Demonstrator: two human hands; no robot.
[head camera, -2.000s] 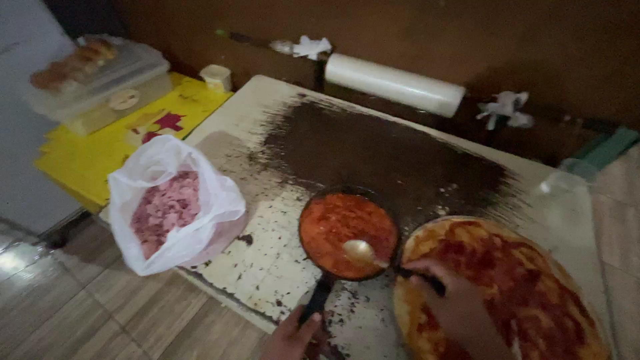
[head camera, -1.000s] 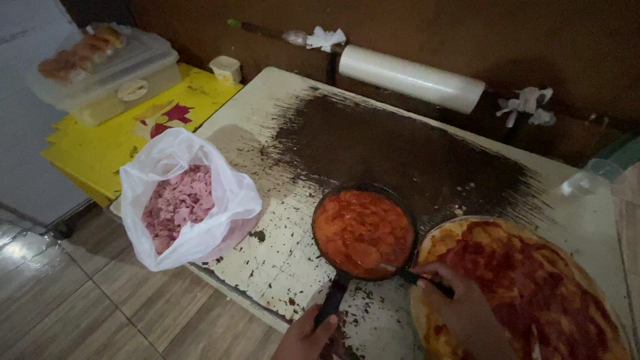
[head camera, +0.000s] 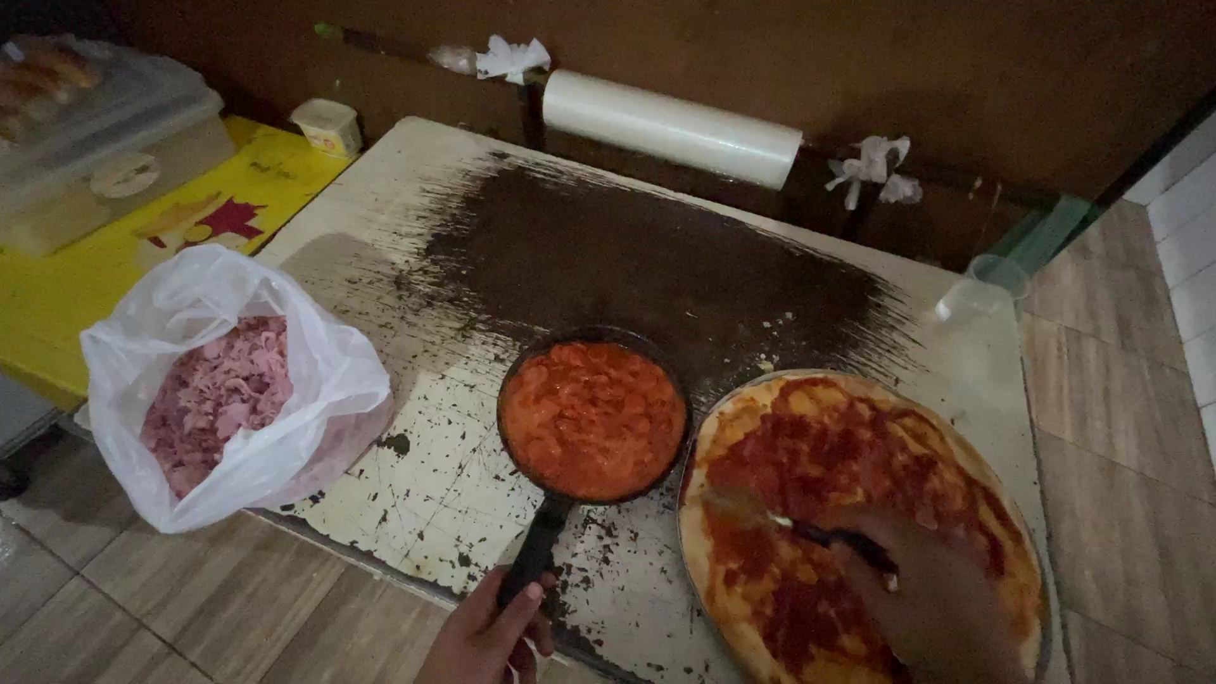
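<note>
By its black handle, my left hand (head camera: 496, 627) holds a frying pan (head camera: 508, 456) at the near edge of the worn table. Chunky red sauce (head camera: 594, 418) fills the pan. Over the pizza base (head camera: 826, 456), right of the pan, my right hand (head camera: 926, 589) is blurred and grips a dark-handled spoon (head camera: 817, 532). The spoon's bowl is low over the left part of the base, which bears red sauce in uneven patches. To the left, a white plastic bag (head camera: 332, 389) stands open with chopped pink meat, seemingly ham (head camera: 228, 399), inside.
A roll of clear plastic film (head camera: 670, 128) hangs on a bar behind the worn tabletop (head camera: 418, 513). At left, a lidded plastic box (head camera: 114, 161) and a small tub (head camera: 328, 128) sit on a yellow cloth (head camera: 285, 176). A clear cup (head camera: 988, 285) lies at the far right corner.
My right hand has moved the spoon from the sauce in the pan to over the pizza base on the right. My left hand stays on the pan handle.
</note>
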